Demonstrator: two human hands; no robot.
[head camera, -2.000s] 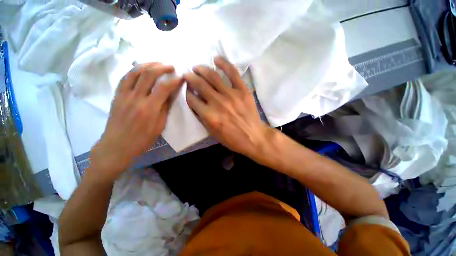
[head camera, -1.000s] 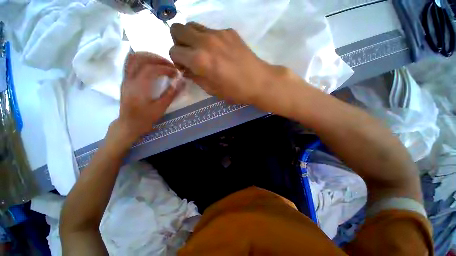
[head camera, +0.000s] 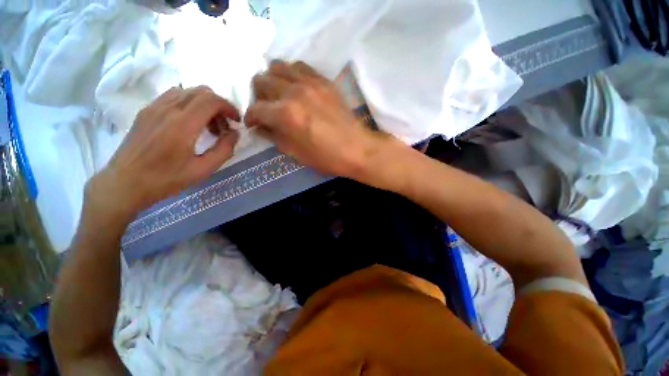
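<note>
White garment panel cloth lies bunched at left and spread at right (head camera: 425, 70) on the machine table. The cloth between is washed out by glare. My left hand (head camera: 172, 139) has thumb and fingertips pinched at the cloth's near edge. My right hand (head camera: 308, 117) is beside it, fingers curled down on the same cloth, the fingertips of both hands nearly touching. What exactly lies between the fingertips is too small to tell. The round end of the machine head (head camera: 213, 6) shows at the top edge, partly cut off. A white strip (head camera: 70, 161) lies at left, partly behind my left arm.
A grey ruler (head camera: 242, 187) runs along the table's front edge. A crumpled white cloth heap (head camera: 198, 312) is below at left, and a blue-rimmed bin (head camera: 460, 275) below at right. White folded pieces (head camera: 601, 154) hang at right. Black-handled scissors (head camera: 651, 22) lie at top right.
My right hand has come down from near the machine head to beside my left hand. My left hand has shifted left. The view has moved, so the machine head shows less.
</note>
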